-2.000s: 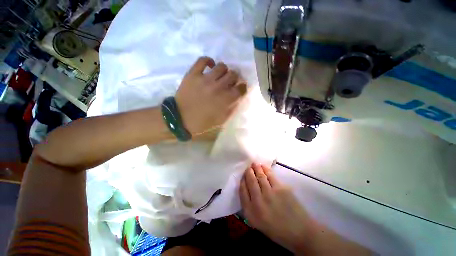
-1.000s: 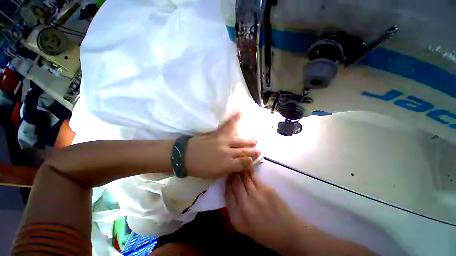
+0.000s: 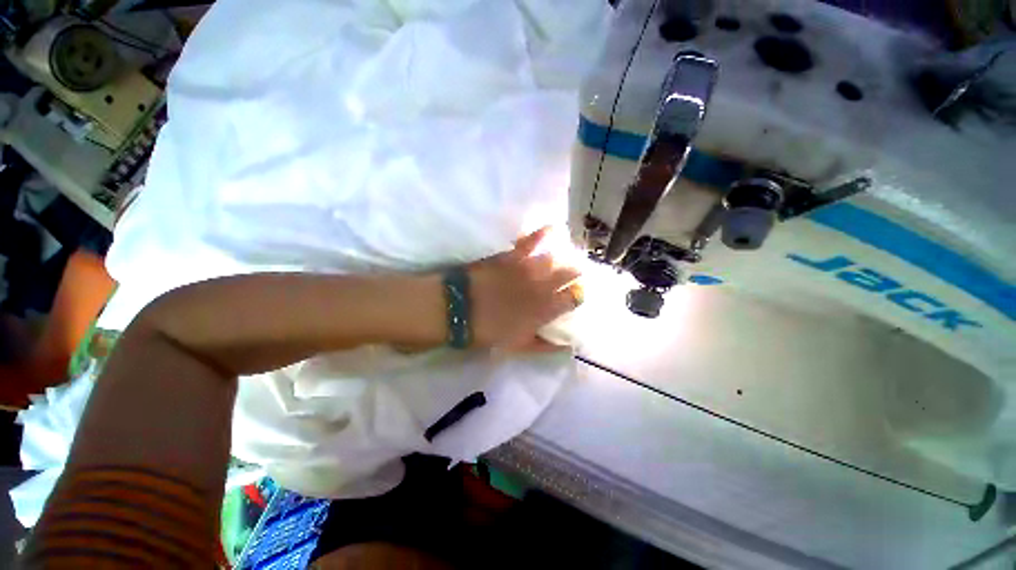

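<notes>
White cloth (image 3: 334, 145) is heaped left of the needle of a white sewing machine (image 3: 891, 239) with a blue stripe and "JACK" lettering. My left hand (image 3: 526, 298) lies palm down on the cloth beside the needle area (image 3: 646, 278), its fingers spread toward the presser foot. Lamp glare washes out the fingertips and the cloth under them. A green bangle (image 3: 457, 306) is on my left wrist. A black strip (image 3: 456, 416), perhaps a label, lies on the lower part of the cloth. My right hand is not in view.
The machine bed (image 3: 769, 384) has a thin dark seam line. A pale graduated strip (image 3: 557, 477) runs along the table's front edge. Another cream machine (image 3: 95, 72) stands at the upper left. An orange-clad part of a person (image 3: 84, 317) shows at the left edge. Blue patterned material (image 3: 287, 532) is below.
My left hand has come down from above the cloth to beside the needle. My right hand has left the cloth edge and the picture. The view has shifted, showing more of the machine.
</notes>
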